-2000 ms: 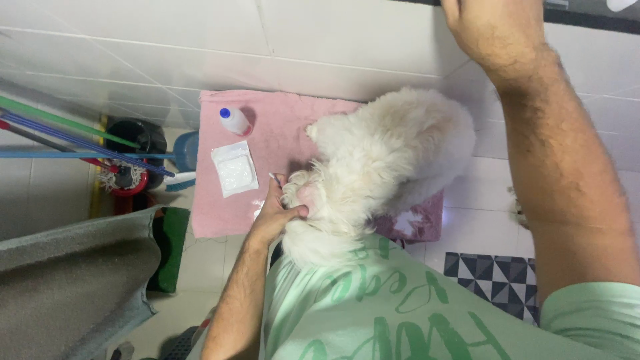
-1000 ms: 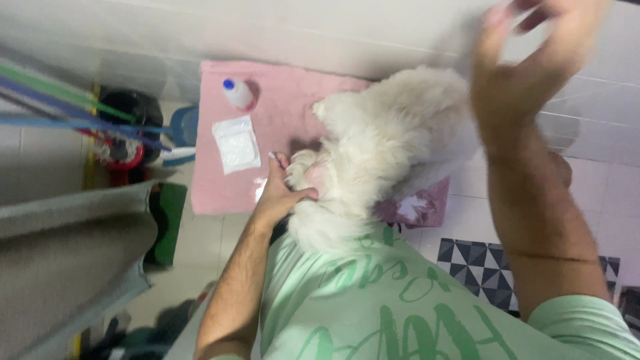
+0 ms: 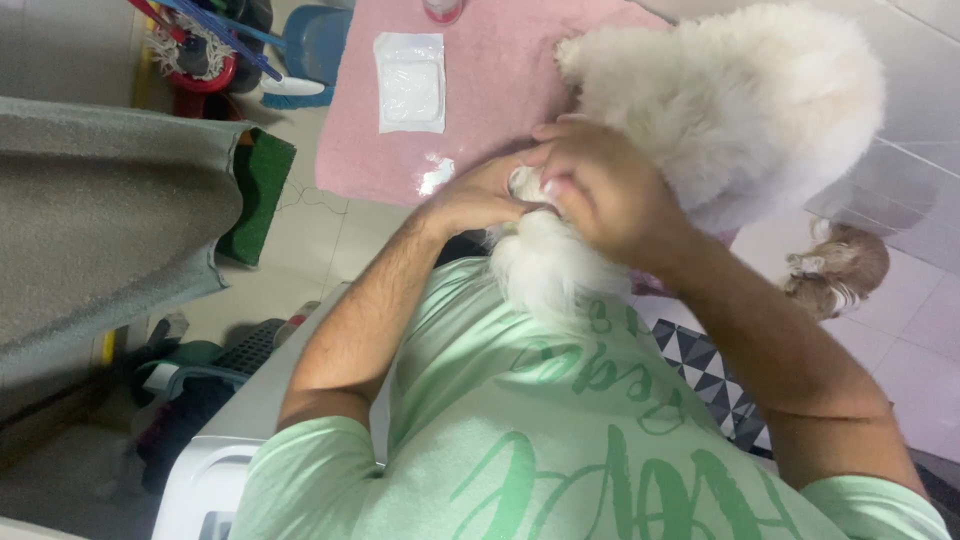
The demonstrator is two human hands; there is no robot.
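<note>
A fluffy white dog [image 3: 720,112] is on a pink towel [image 3: 495,82], its rear end and bushy tail [image 3: 547,262] against my green shirt. My left hand [image 3: 487,195] grips the dog's hindquarters near the tail, thumb and fingers spread around the fur. Over the same spot is my right hand [image 3: 607,187], fingers curled; a small white thing shows at its fingertips, too blurred to name. An open white packet holding a folded gauze pad [image 3: 411,84] lies on the towel. Part of a bottle [image 3: 442,9] shows at the top edge.
At the right, a small brown and white dog [image 3: 844,270] is on the tiled floor beside a black and white patterned mat [image 3: 709,367]. A grey carpeted panel [image 3: 112,217] stands at the left. Behind it are a blue dustpan [image 3: 315,45] and a mop in a red bucket [image 3: 202,75].
My right hand has come down from the upper right to the dog's rear, beside my left hand. The view has shifted, and the small brown and white dog now shows clearly.
</note>
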